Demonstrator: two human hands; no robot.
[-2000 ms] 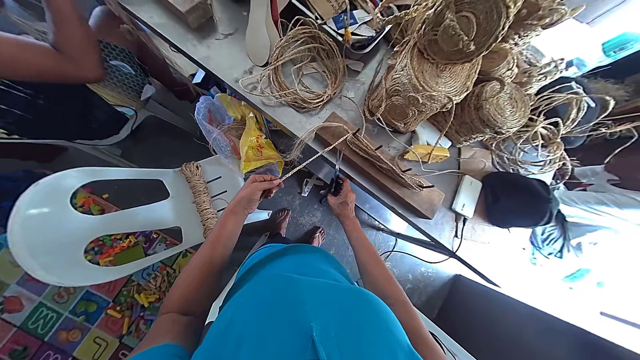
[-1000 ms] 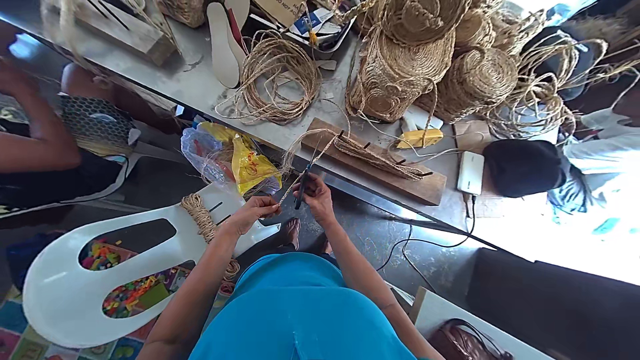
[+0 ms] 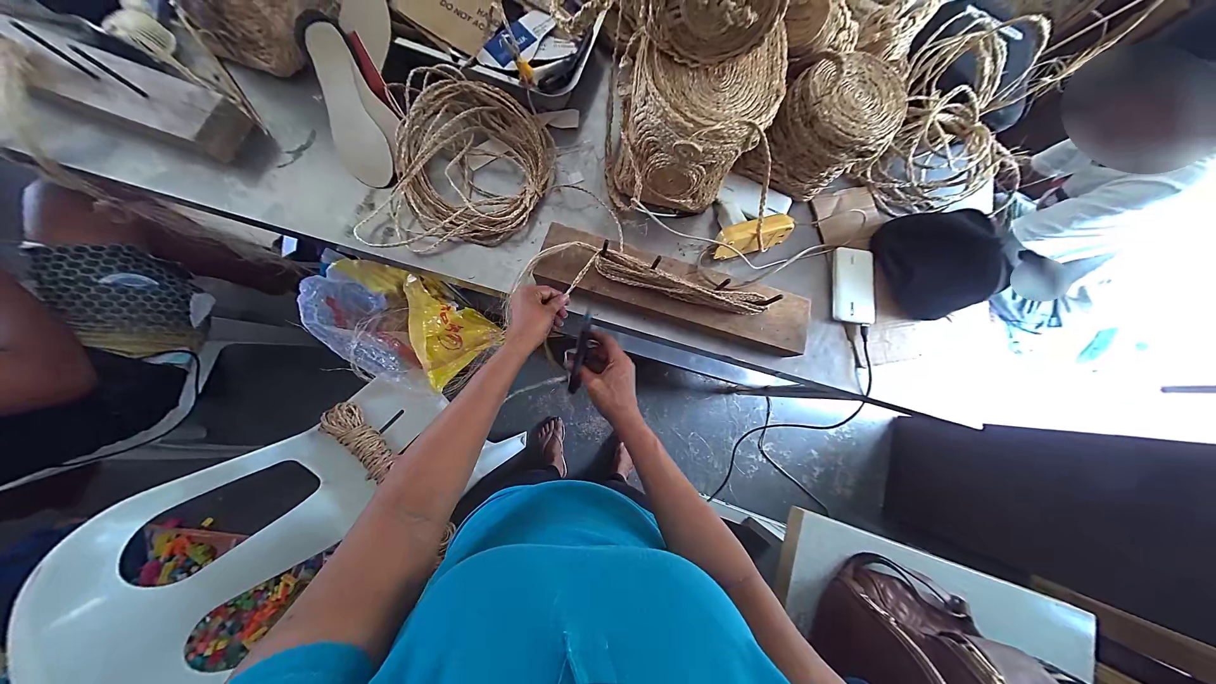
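Note:
My left hand [image 3: 537, 313] pinches the end of a braided fibre cord [image 3: 581, 271] at the table's front edge. The cord runs up to a wooden board [image 3: 679, 318] with several upright nails, around which more fibre cord [image 3: 679, 280] is wound. Just right of and below my left hand, my right hand [image 3: 606, 372] holds dark-handled scissors [image 3: 578, 356], blades pointing up, apart from the cord. Whether the blades are closed is hard to tell. A loose coil of cord [image 3: 475, 161] lies on the table behind my left hand.
Woven baskets [image 3: 703, 104], a yellow object [image 3: 753, 236], a white power bank [image 3: 853, 285] and shoe soles [image 3: 351, 114] are on the table [image 3: 313, 195]. Plastic bags [image 3: 442, 332] hang at its edge. A white plastic chair [image 3: 104, 589] stands left, a brown bag [image 3: 883, 627] lower right. Other people are at both sides.
The scissors, close to the cord at my left hand one second ago, are now lower and apart from it. The left hand still pinches the cord.

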